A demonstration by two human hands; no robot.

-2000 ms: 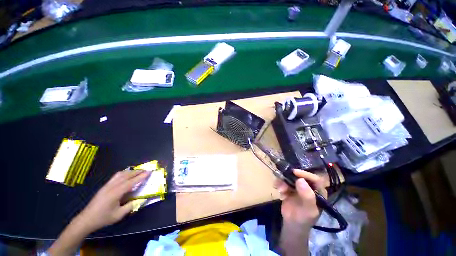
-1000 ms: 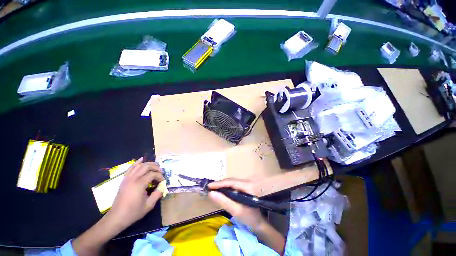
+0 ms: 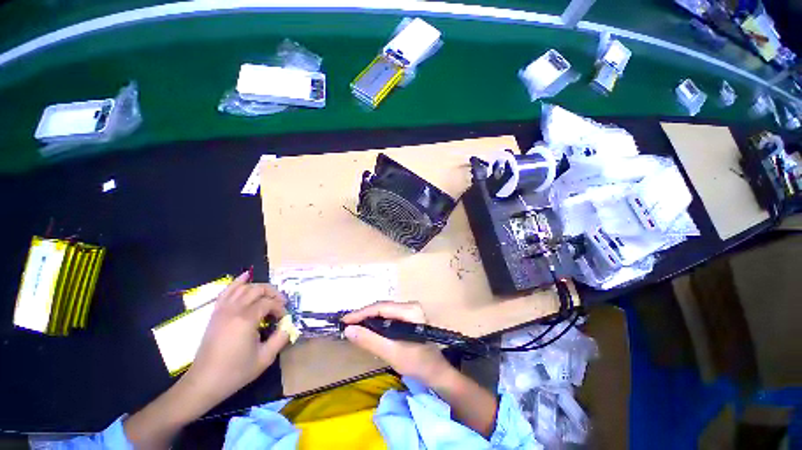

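Note:
A white power bank housing (image 3: 343, 292) in a clear sleeve lies on the tan work board (image 3: 330, 362). My right hand (image 3: 387, 332) grips the black soldering iron (image 3: 413, 332), its tip at the housing's left end. My left hand (image 3: 242, 321) is at that same end, with a small pale yellow piece (image 3: 288, 329) at its fingertips. A battery cell (image 3: 176, 339) with yellow edges lies partly under the left hand, another just behind it. The contact point at the tip is too small to make out.
A stack of cells (image 3: 57, 286) stands at the far left. A fume fan (image 3: 403, 204) stands tilted on the board. The soldering station (image 3: 519, 242) with a wire spool (image 3: 528, 171) and a pile of bagged parts (image 3: 616, 206) are on the right. Housings lie on the green conveyor (image 3: 193, 53) behind.
My right hand has brought the iron from beside the station to the housing. My left hand has moved from the cells to the housing's left end. Cells now lie spread beside it.

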